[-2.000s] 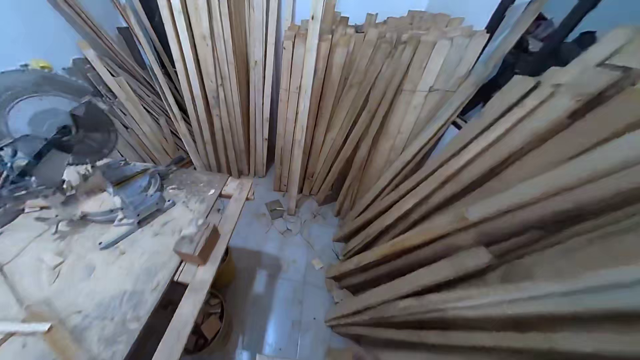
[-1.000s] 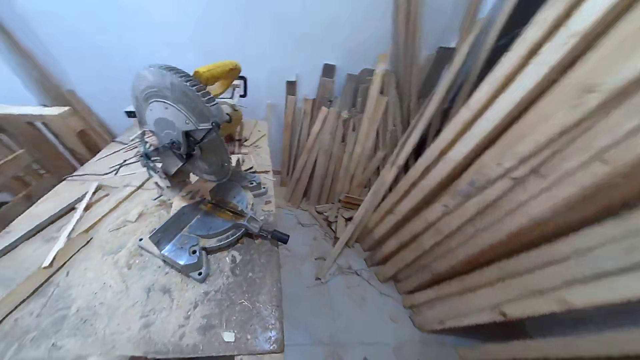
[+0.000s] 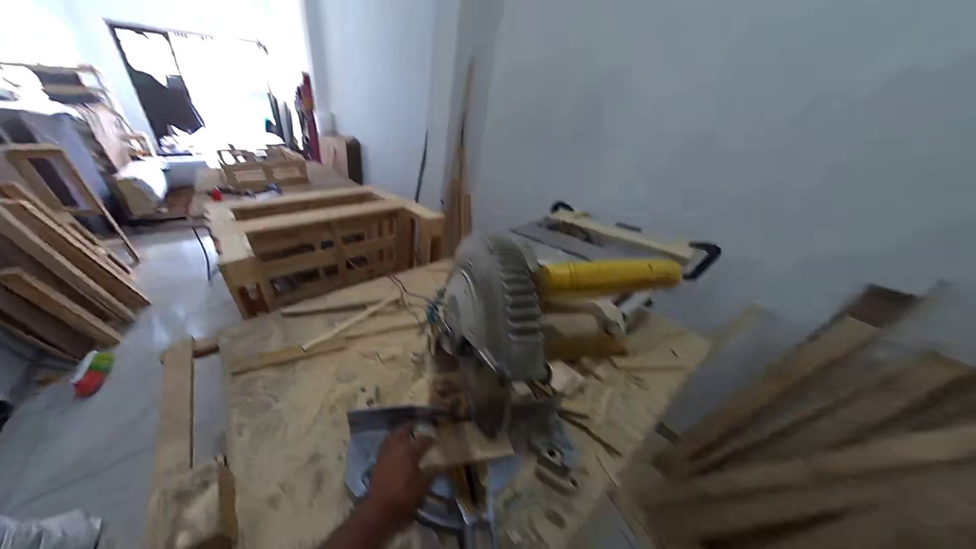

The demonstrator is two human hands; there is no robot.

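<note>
A miter saw [image 3: 499,320] with a ribbed grey guard and a yellow motor housing [image 3: 610,278] stands on a sawdust-covered wooden workbench [image 3: 305,427]. My left hand [image 3: 402,469] reaches in from the bottom over the left side of the saw's metal base [image 3: 374,442]. Its fingers touch the left end of a short wooden piece [image 3: 465,446], which lies across the base in front of the blade; blur hides whether they grip it. My right hand is out of view.
Loose wooden strips [image 3: 335,335] lie on the bench behind the hand. Boards [image 3: 808,427] lean at the right, beside the wall. A wooden frame [image 3: 328,229] stands beyond the bench, with more frames [image 3: 61,274] at the far left. A wooden block [image 3: 194,507] sits near the bottom left.
The view has swung far to the left and up, from the leaning boards to the saw and the room beyond. My left hand has come into view at the saw base.
</note>
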